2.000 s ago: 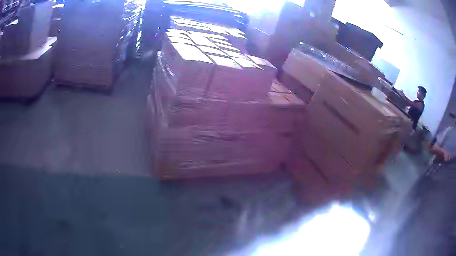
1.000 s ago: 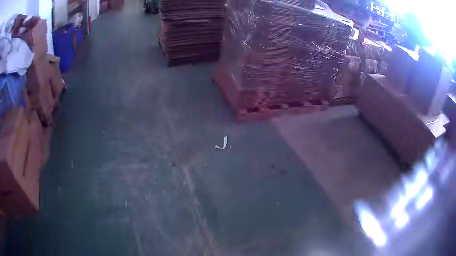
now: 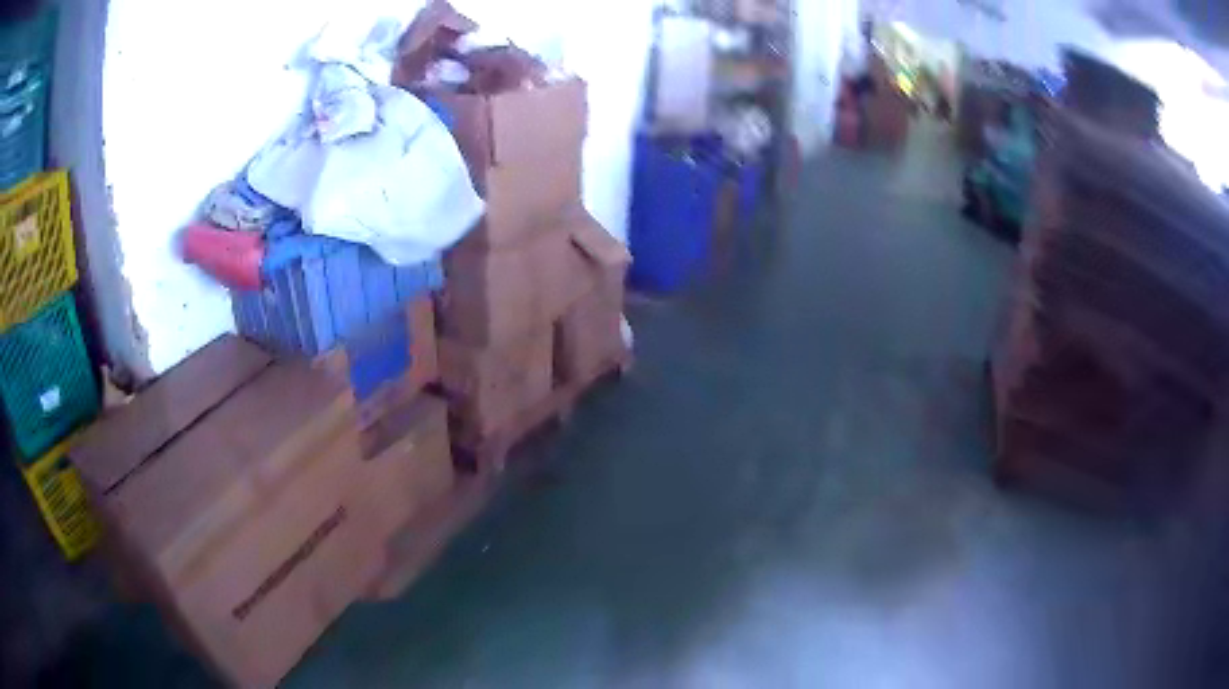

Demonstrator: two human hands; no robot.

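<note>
Neither of my hands is in the picture. Nearest in front of me, at the lower left, stands a large brown carton [image 3: 256, 498] with black print on its side. Behind it is a blue ribbed crate or bin [image 3: 337, 294] with a white plastic bag [image 3: 371, 168] over it and a red item [image 3: 224, 253] beside the bag. Brown cartons [image 3: 519, 269] are stacked on a low wooden pallet [image 3: 532, 433] along the white wall. The top carton has its flaps up.
Yellow [image 3: 37, 249] and green crates [image 3: 47, 377] are stacked at the far left. Blue bins [image 3: 674, 215] stand farther along the wall. A blurred dark brown stack [image 3: 1105, 310] is on the right. A green floor aisle [image 3: 795, 404] runs between to a distant opening.
The view has swung left, away from the film-wrapped pallet loads. The wall-side cartons, white bag and blue crate are now larger and nearer, and the stacked crates have come into view.
</note>
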